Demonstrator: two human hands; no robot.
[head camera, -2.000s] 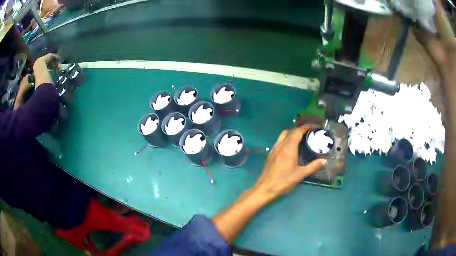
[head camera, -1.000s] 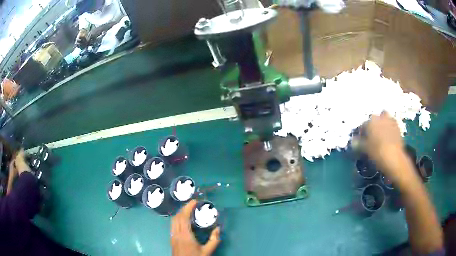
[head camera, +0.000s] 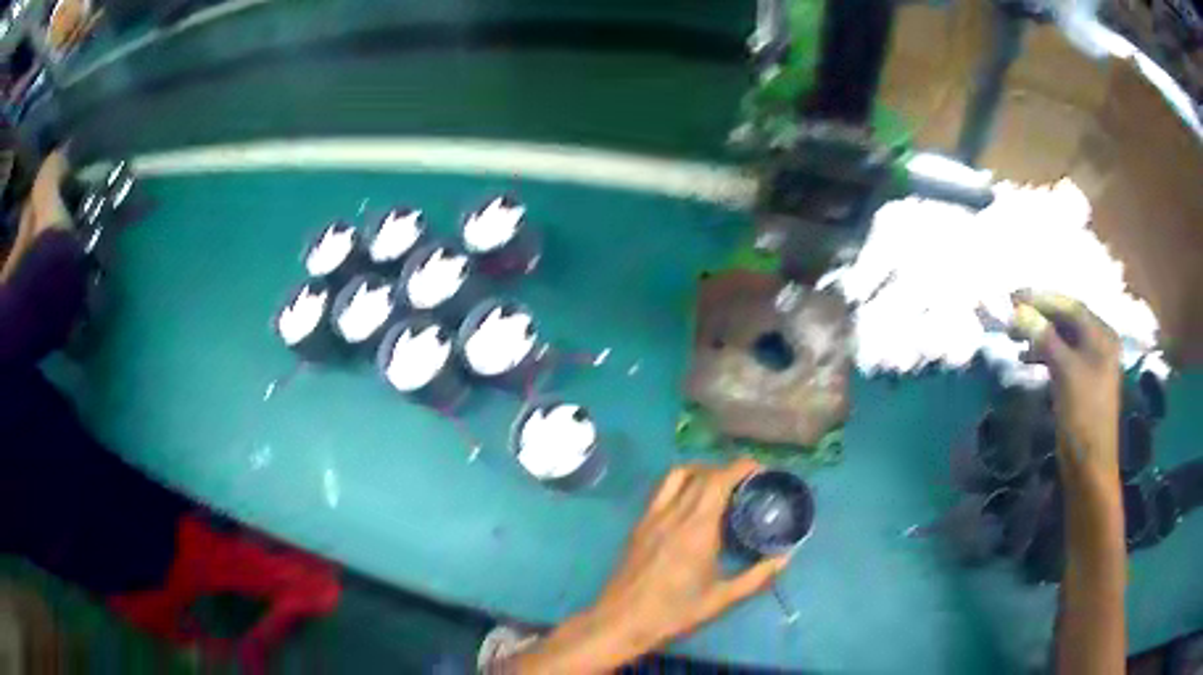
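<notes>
My left hand is closed around an empty black cup, its dark inside facing up, just in front of the press base plate. My right hand, with yellowish finger coverings, is at the heap of white inserts; blur hides whether its fingers hold a piece. A cup with a white insert stands left of my left hand. Several more filled cups stand grouped further left, some with red wires. No cup is on the plate.
The arbor press stands behind its plate. Empty black cups are at the right, partly behind my right forearm. Brown cardboard is behind the heap. Another worker's sleeve is at the left edge, with a red stool below.
My left hand has let go of the filled cup near the group and now holds an empty cup further right. My right hand has moved from the empty cups to the heap. The view has shifted.
</notes>
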